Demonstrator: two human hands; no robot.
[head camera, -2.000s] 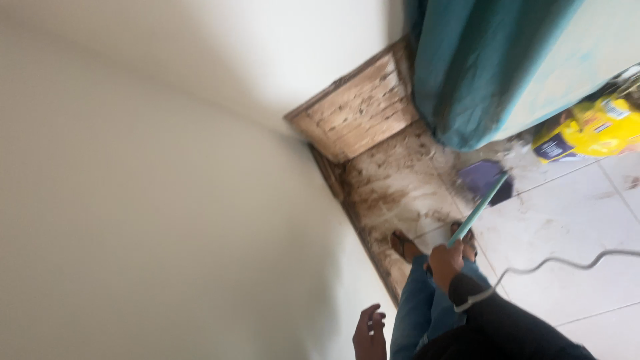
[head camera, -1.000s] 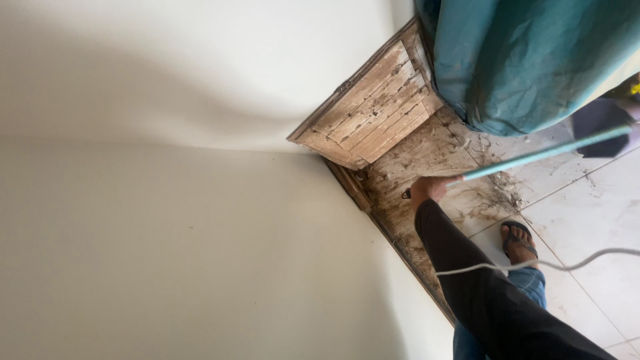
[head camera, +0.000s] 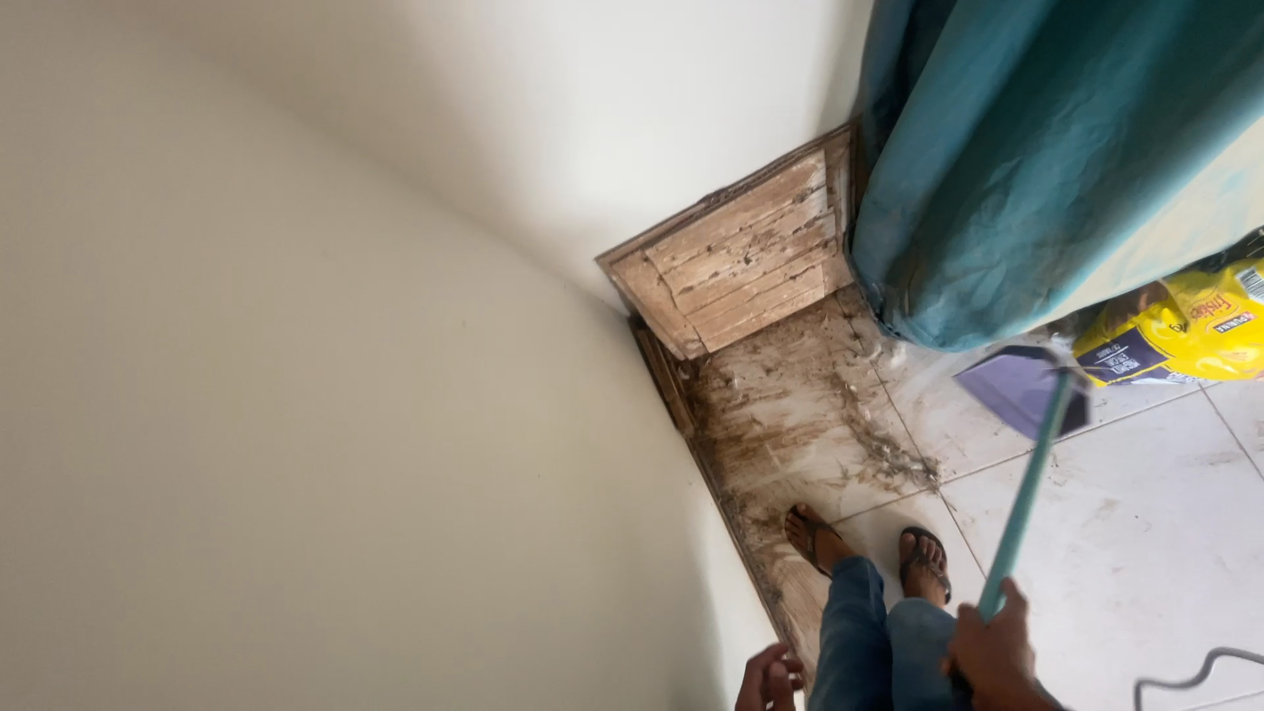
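My right hand is closed around the teal handle of a long-handled dustpan. Its purple pan is at the far end, over the white floor tiles beside a yellow pet food bag. My left hand hangs low by the wall at the bottom edge, fingers curled, nothing seen in it; part of it is cut off. Brown dirt and a line of debris lie on the tiles between my feet and a stained wooden panel low on the wall.
A large teal cover hangs at the upper right. The pale wall fills the left side, with dark trim along its foot. My feet in flip-flops stand near it. A grey cable crosses the lower right.
My right hand has drawn back from the dirty floor near the panel, where it was one second ago, still holding the teal handle. My left hand, out of view then, shows again at the bottom.
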